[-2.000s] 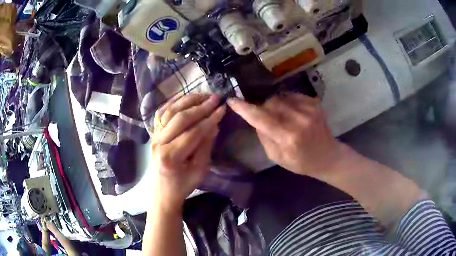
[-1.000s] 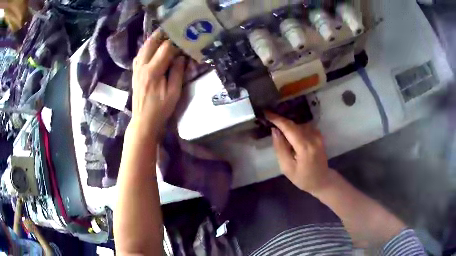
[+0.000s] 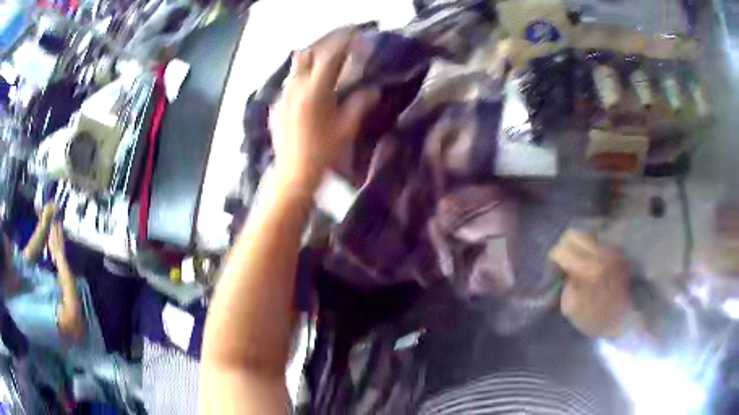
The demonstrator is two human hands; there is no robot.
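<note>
A loose bundle of purple and white plaid cloth (image 3: 397, 170) lies on the white table, left of and in front of the overlock machine (image 3: 624, 105). My left hand (image 3: 312, 109) is on the upper left of the bundle, its fingers over the dark folds; blur hides how firmly it grips. My right hand (image 3: 595, 280) is blurred, below the machine's front, with fingers curled at the right side of the cloth; I cannot tell whether it holds any. The pale cloth plate (image 3: 527, 154) shows bare beside the needle area. A white tag (image 3: 335, 196) lies among the folds.
A dark board (image 3: 190, 138) with a red strip (image 3: 151, 154) runs along the left. A cream machine (image 3: 85, 154) stands beyond it. Another person's arms (image 3: 61, 267) show at the far left. More plaid cloth (image 3: 365, 365) hangs at my lap.
The view has swung left, so the machine sits farther right. The cloth is now bunched up in front of the machine. My left hand has moved onto the bundle; my right hand is away from the needle area.
</note>
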